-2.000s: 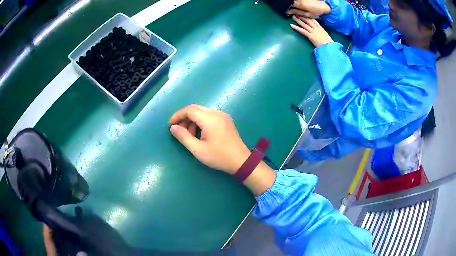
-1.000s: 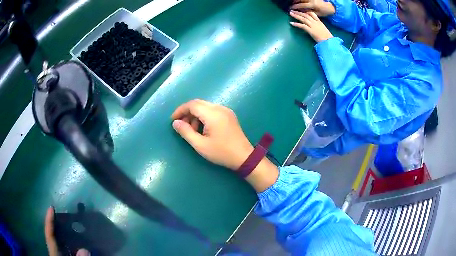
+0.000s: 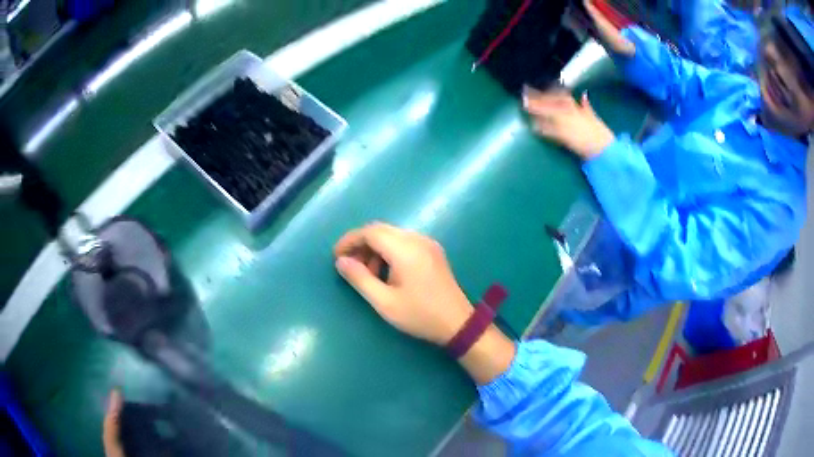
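Note:
My right hand (image 3: 406, 281), with a dark red wrist strap (image 3: 479, 323), rests on the green bench with curled fingers and thumb near the index finger. Nothing shows in it, but its palm is hidden. My left hand (image 3: 113, 424) is mostly cut off at the bottom left; one finger shows along the edge of a small black cover (image 3: 161, 430), blurred. The electric screwdriver (image 3: 129, 281) hangs blurred above the bench at left, its thick black cord (image 3: 223, 397) running to the bottom edge. A clear bin (image 3: 252, 214) of black grommets (image 3: 250, 143) stands beyond.
A co-worker in a blue smock (image 3: 687, 196) is at the right, a hand beside a black housing (image 3: 527, 40) with a red wire. A white strip (image 3: 348, 34) crosses the bench behind the bin. A blue edge (image 3: 20, 419) is at lower left; a red crate (image 3: 727, 361) is below right.
The view has shifted, so bin and right hand sit lower and further right. The screwdriver hangs lower relative to the bin than one second ago. The co-worker's hands have moved apart, and more black housing shows.

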